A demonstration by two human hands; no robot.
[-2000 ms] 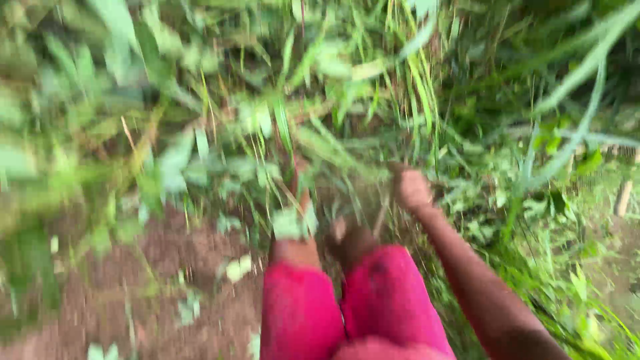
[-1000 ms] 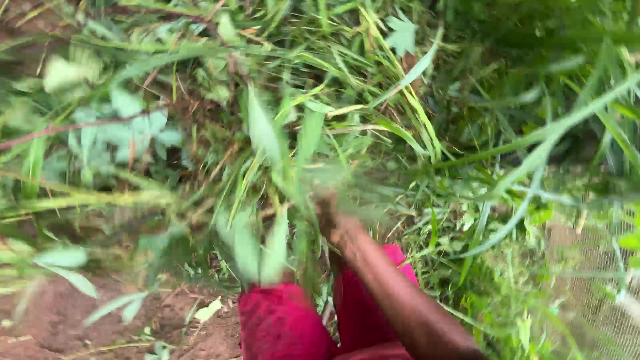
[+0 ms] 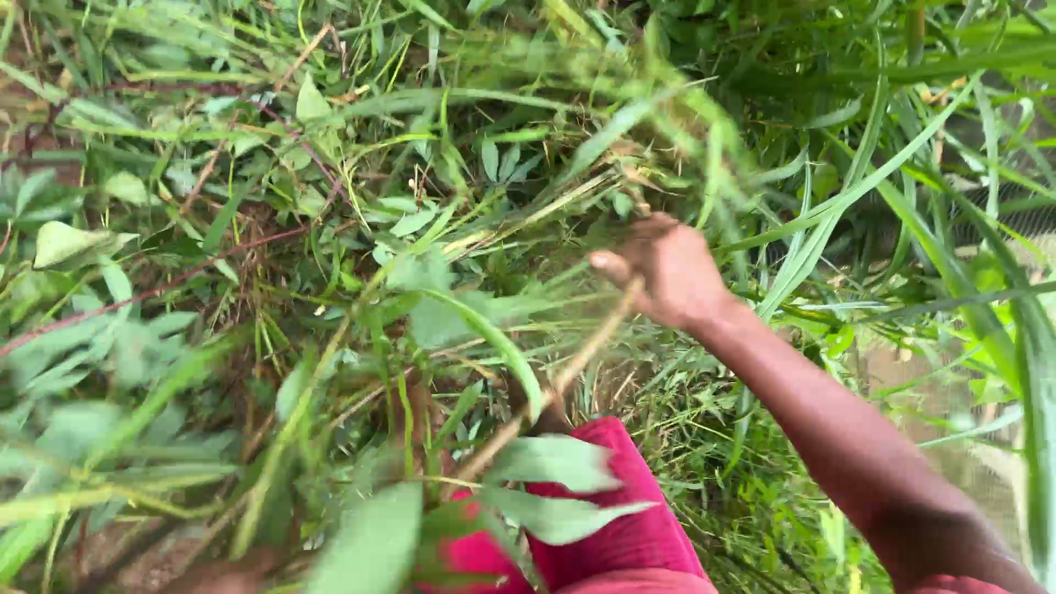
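My right hand (image 3: pixel 672 268) is closed around a bunch of plant stems right of centre, among them a thin brown woody stem (image 3: pixel 590 351) that runs down to the left across my pink trousers (image 3: pixel 619 495). Blurred grass blades and roots or stem ends stick out above the fist. At the bottom left edge a blurred patch of skin (image 3: pixel 227 577), seemingly my left hand, lies behind green leaves (image 3: pixel 367 540); its fingers are hidden. Broad leaves overlap my legs.
Tangled grass and weeds (image 3: pixel 330 190) cover the ground ahead and to the left. A reddish vine (image 3: pixel 165 289) crosses at the left. Long grass blades (image 3: pixel 833 206) arch in from the right, with mesh netting (image 3: pixel 965 219) behind them. Bare soil (image 3: pixel 148 561) shows at the lower left.
My right hand has moved away from my legs, forward and to the right, with stems in it. Leafy stems now lie across my legs. A skin patch now shows at the bottom left.
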